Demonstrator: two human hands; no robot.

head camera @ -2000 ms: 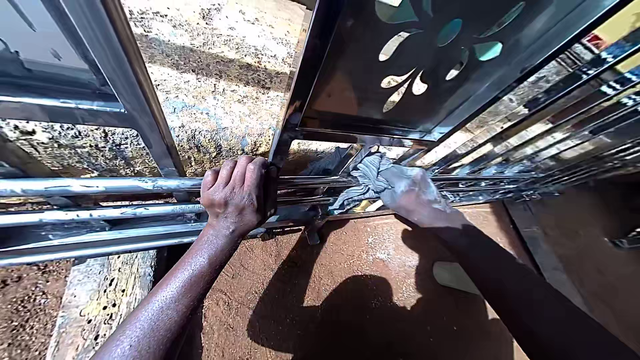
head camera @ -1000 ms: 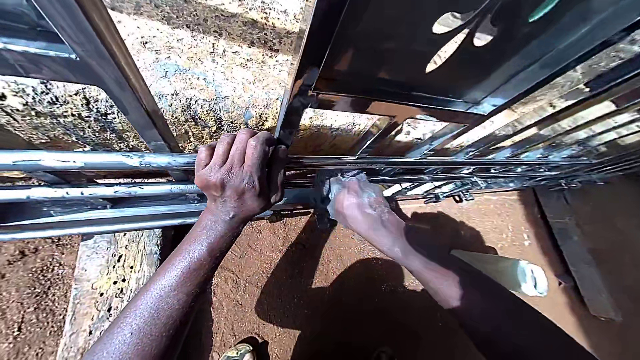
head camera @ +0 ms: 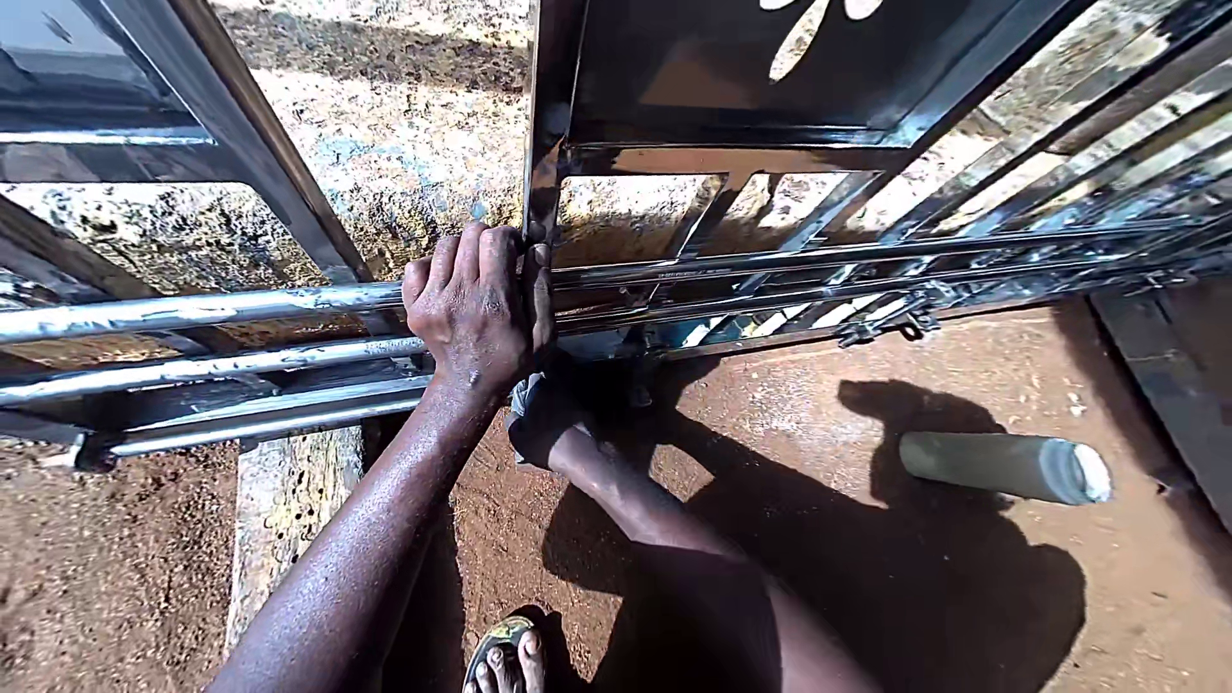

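Note:
My left hand [head camera: 476, 303] grips the top edge of a metal gate [head camera: 712, 162] where an upright meets the long horizontal tubes [head camera: 202, 310]. Lower down, my right hand [head camera: 553, 423] is at the underside of the tubes, just below and right of my left hand. A bit of grey cloth [head camera: 520, 419] shows at its edge. Shadow and my left hand hide most of its fingers. The gate has a dark panel [head camera: 731, 87] with petal-shaped cut-outs, and small metal latch parts [head camera: 895, 318] lie along its tubes at the right.
A pale cylindrical container [head camera: 1006, 467] lies on the reddish ground at the right. A weathered plank [head camera: 289, 510] runs under the tubes at the left. A rough, stained wall [head camera: 385, 125] stands behind the gate. My sandalled foot [head camera: 505, 654] shows at the bottom.
My right hand with the grey cloth has moved left along the tubes, to below my left hand. My left hand keeps its hold. The view has shifted, showing more of the pale container.

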